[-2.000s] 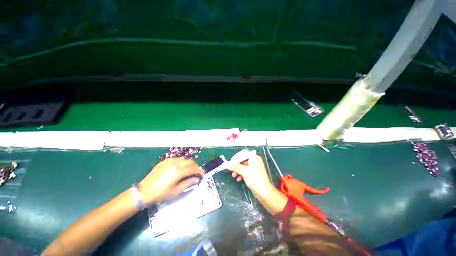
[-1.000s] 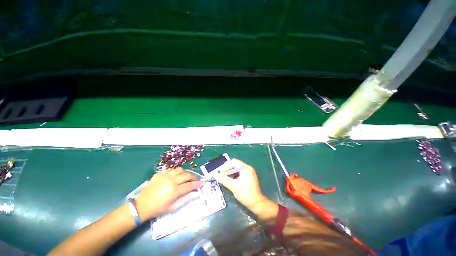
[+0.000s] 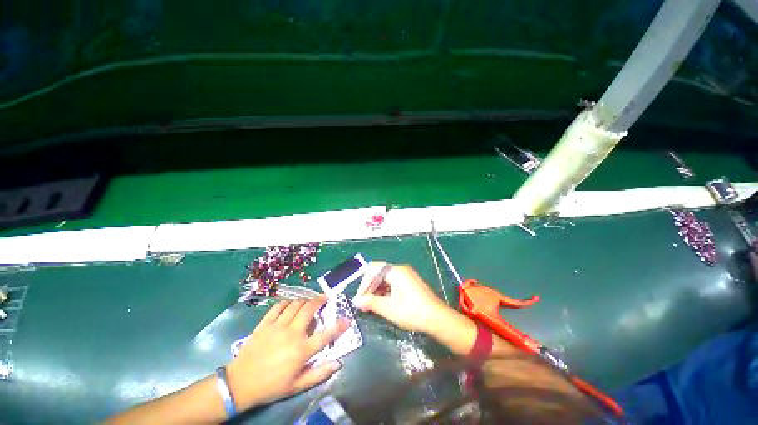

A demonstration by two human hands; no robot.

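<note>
The phone assembly [image 3: 346, 325], with a silver-white frame and circuitry, lies on the bench mat, largely covered by my left hand [image 3: 287, 349]. My left hand holds it down, thumb at the near side and fingers across it. My right hand [image 3: 403, 297] is at its upper right corner, fingertips pinched on a thin pale tool, perhaps tweezers [image 3: 374, 279]; its tip is unclear. A small white-framed piece with a dark centre [image 3: 343, 275] lies just beyond the phone. A pile of tiny dark red and silver components [image 3: 280, 267] lies to its left.
An orange air gun [image 3: 490, 305] lies right of my right hand, nozzle towards the white edging strip [image 3: 465, 217]. A second pinkish pile [image 3: 695, 238] lies far right. The green belt [image 3: 274, 192] carries a black tray [image 3: 50, 197] at left. A slanted taped post [image 3: 573, 162] stands at right.
My left hand has spread flatter over the phone and covers more of it. My right hand stays near its upper right corner. The small framed piece, partly covered earlier, is now uncovered. The view has shifted slightly.
</note>
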